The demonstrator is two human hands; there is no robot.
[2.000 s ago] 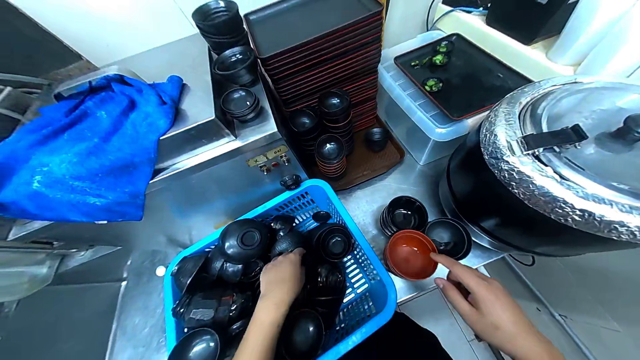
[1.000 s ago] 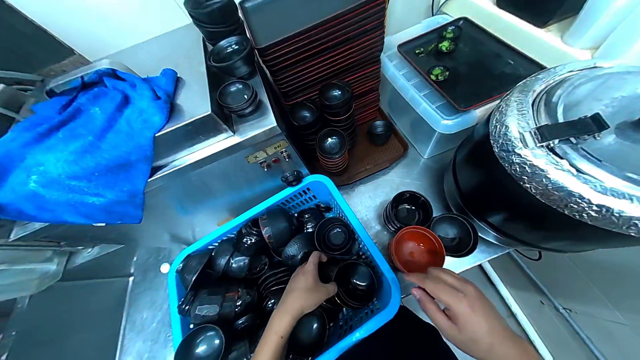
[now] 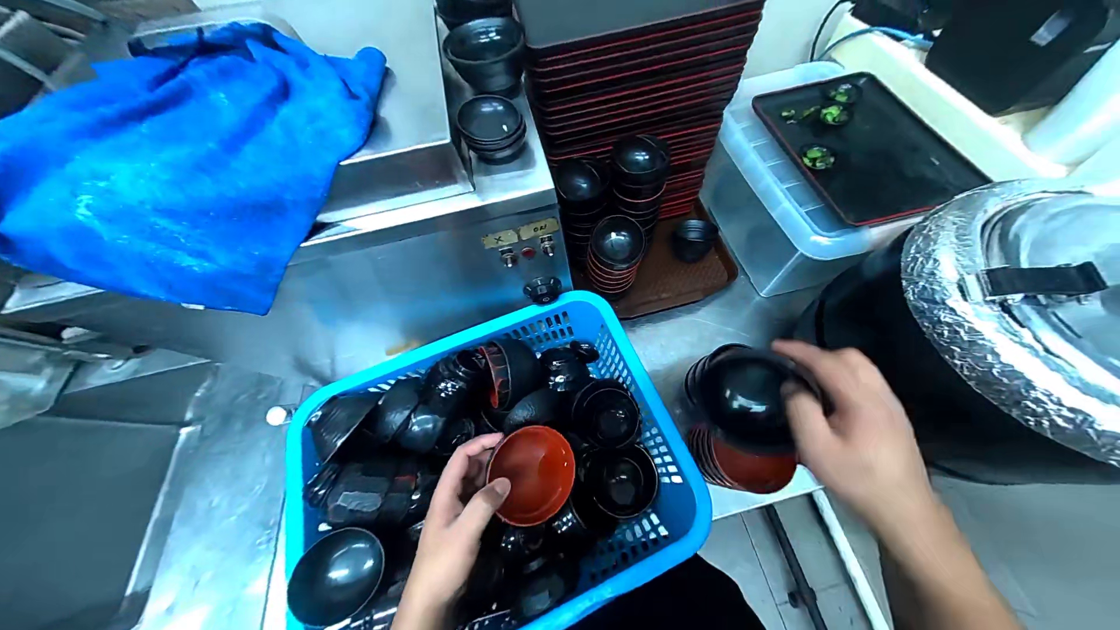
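Note:
My left hand (image 3: 464, 516) holds a small red-lined bowl (image 3: 531, 475) by its rim above a blue plastic basket (image 3: 693, 516) full of black bowls and cups (image 3: 623, 481). In my right hand (image 3: 844, 420) is a black bowl (image 3: 752, 398), slightly blurred, gripped at its right edge. It hangs over a stack of red-lined bowls (image 3: 757, 468) beside the basket and partly covers them. Behind it the edges of stacked black bowls (image 3: 697, 374) show. A larger black bowl (image 3: 336, 576) rests at the basket's near left corner.
Stacked black-and-red trays (image 3: 643, 83) stand at the back, with bowl stacks (image 3: 617, 245) on a brown tray (image 3: 691, 284) before them. A foil-wrapped pot (image 3: 954, 297) is at right, near a plastic bin (image 3: 766, 227) bearing a black tray (image 3: 884, 157). A blue cloth (image 3: 192, 157) drapes over the left counter.
My left hand now holds up a red-lined bowl; earlier it reached among the black bowls in the basket. My right hand, previously at the red bowl on the stack, now holds a black bowl over it.

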